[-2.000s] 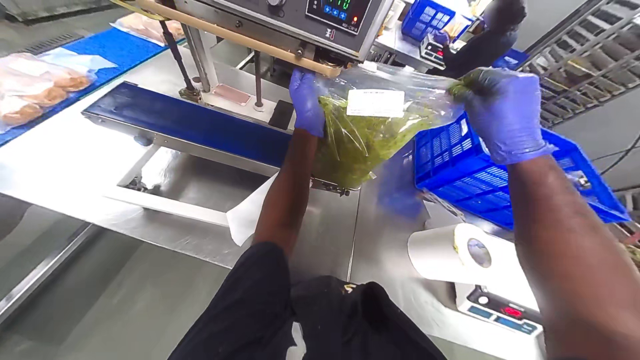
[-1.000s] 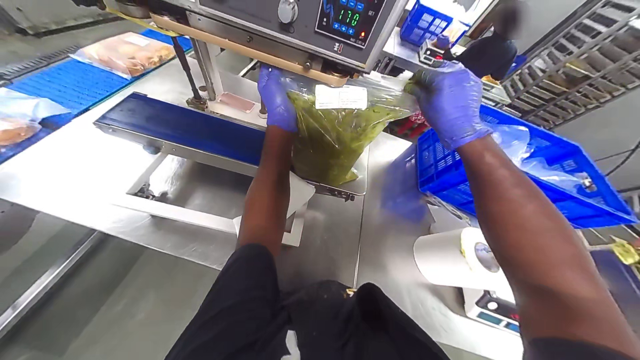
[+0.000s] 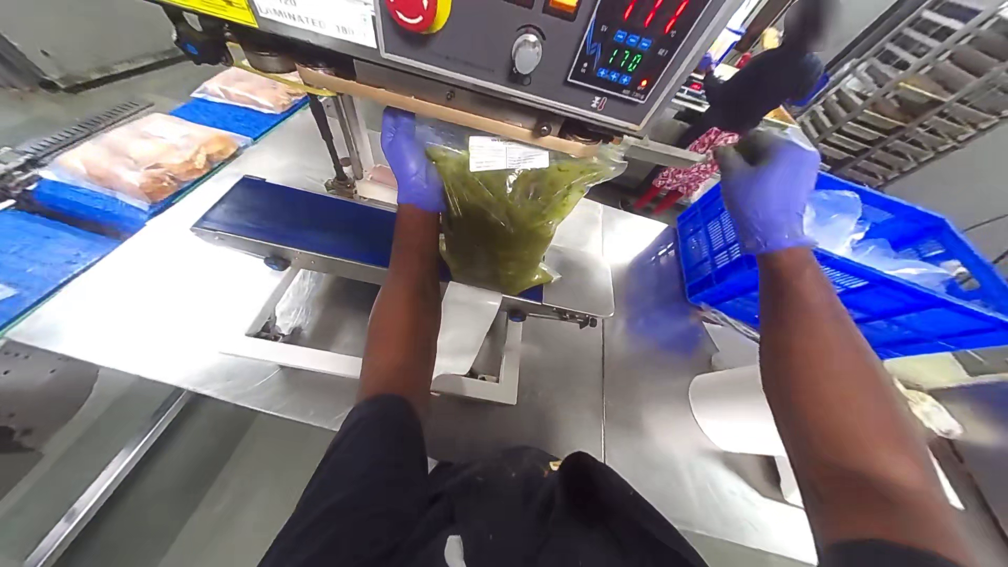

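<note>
A clear plastic bag of green contents (image 3: 504,216), with a white label, hangs under the front bar of a band sealing machine (image 3: 512,59). My left hand (image 3: 411,161), in a purple glove, holds the bag's upper left side. My right hand (image 3: 768,189), in a purple glove with a dark-stained fingertip area, is raised to the right of the bag, apart from it; its fingers are curled and blurred, and whether they hold anything is unclear. The bag's bottom rests by the end of the machine's blue conveyor belt (image 3: 307,224).
Bags of pale meat (image 3: 150,153) lie on a blue surface at left. A blue crate (image 3: 866,291) with clear plastic bags stands at right, above a white roll (image 3: 732,409). Another person (image 3: 748,94) is beyond the machine, beside a metal rack (image 3: 913,87).
My right hand has let go of the bag's upper right corner and moved away to the right. My left hand still holds the bag's left side. The view has shifted nearer the machine.
</note>
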